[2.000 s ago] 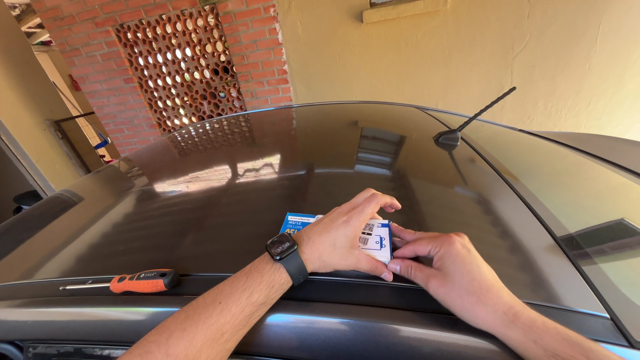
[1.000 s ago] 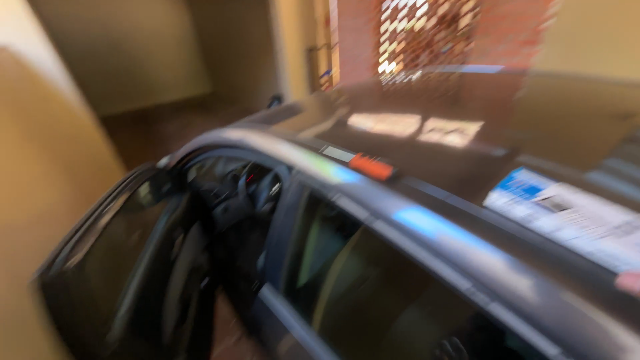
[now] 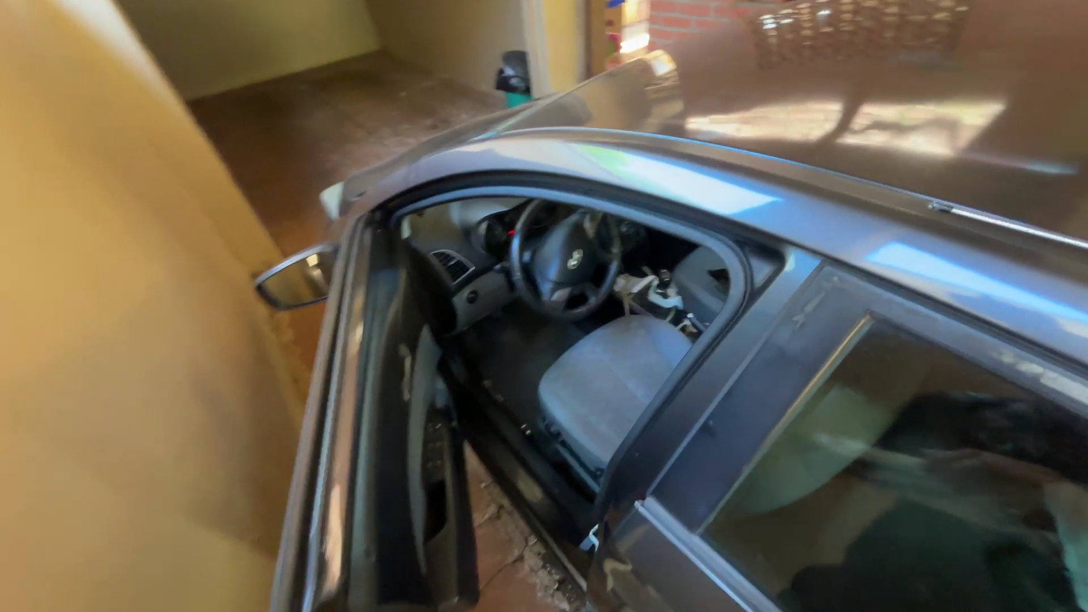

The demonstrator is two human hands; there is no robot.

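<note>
Neither my left hand nor my right hand shows in the head view now. A dark car fills the view, its front door (image 3: 340,425) standing ajar on the left. Through the doorway I see the steering wheel (image 3: 567,258), a grey cloth seat (image 3: 614,382) and some white items (image 3: 659,291) beside the seat, too unclear to name. Just the metal shaft of a screwdriver (image 3: 943,206) seems to lie at the roof's edge on the right, though it is hard to tell.
A yellow wall (image 3: 127,340) stands close outside the door, near the side mirror (image 3: 293,279). The closed rear window (image 3: 918,459) is at the lower right. Beyond the hood is a bin with a black bag (image 3: 513,75) on the tiled floor.
The view has swung left and down from the roof to the front doorway. Both hands, earlier at a small blue and white box on the roof, have left the view, as has the box.
</note>
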